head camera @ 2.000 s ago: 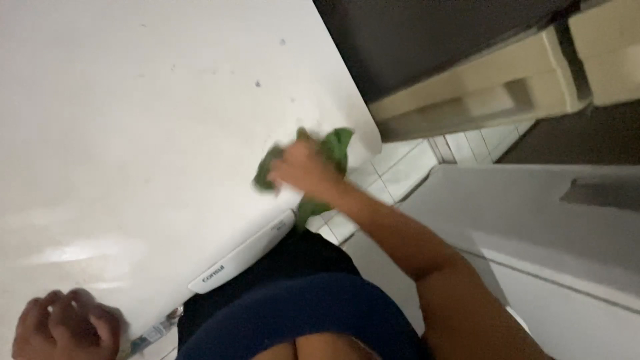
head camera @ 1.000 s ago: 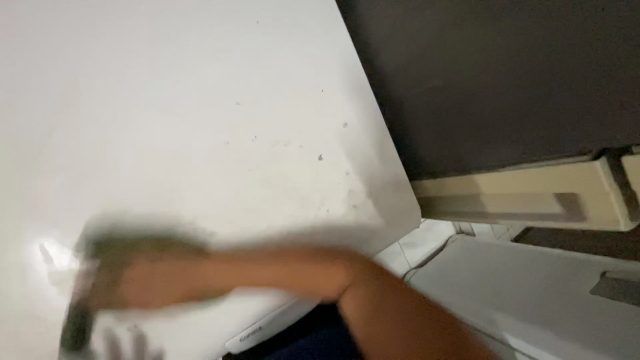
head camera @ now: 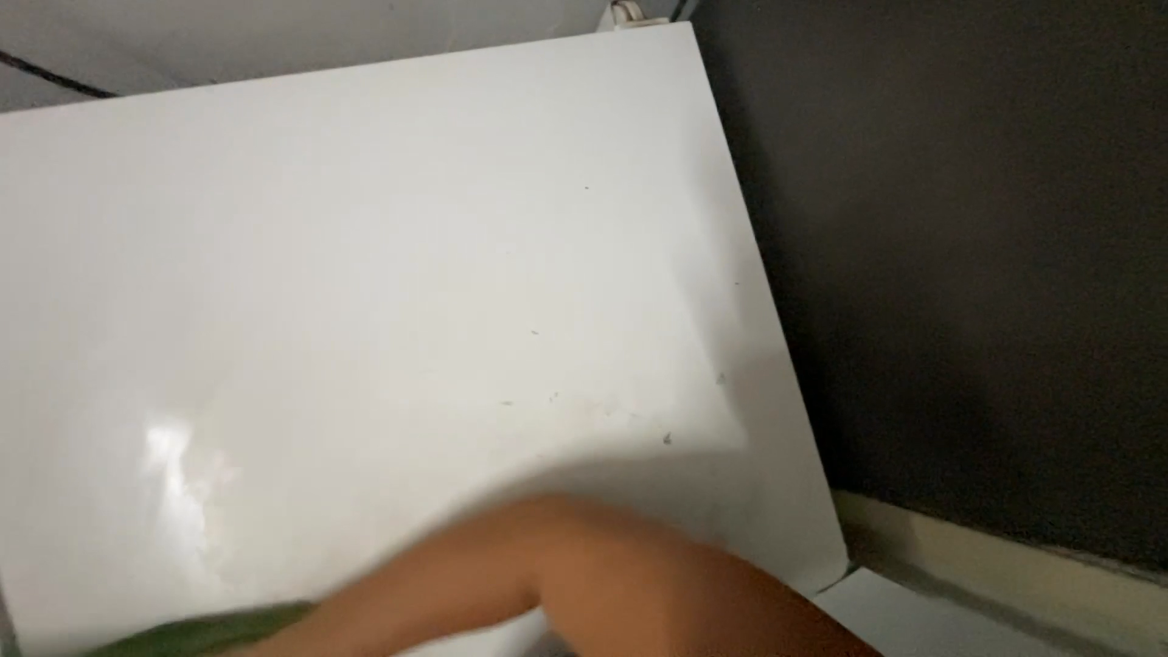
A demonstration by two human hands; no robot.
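Observation:
A green cloth [head camera: 201, 631] shows at the bottom left, on the near part of a white appliance's flat top [head camera: 392, 274]. My right forearm reaches across the near edge toward it, and my right hand is cut off by the lower border. My left hand is outside the view. Small dark specks [head camera: 667, 439] and faint smudges lie on the right part of the white top, beyond my bent elbow.
A dark panel [head camera: 958, 255] stands along the right side, with a beige ledge [head camera: 1004, 557] below it. Behind the far edge are a grey wall [head camera: 319, 36], a dark cable [head camera: 55, 75] and a whitish fitting [head camera: 627, 14].
My right hand, which held the green cloth near the right front corner, has swept left and out of view. My left hand has left the picture too. The view has shifted toward the far edge.

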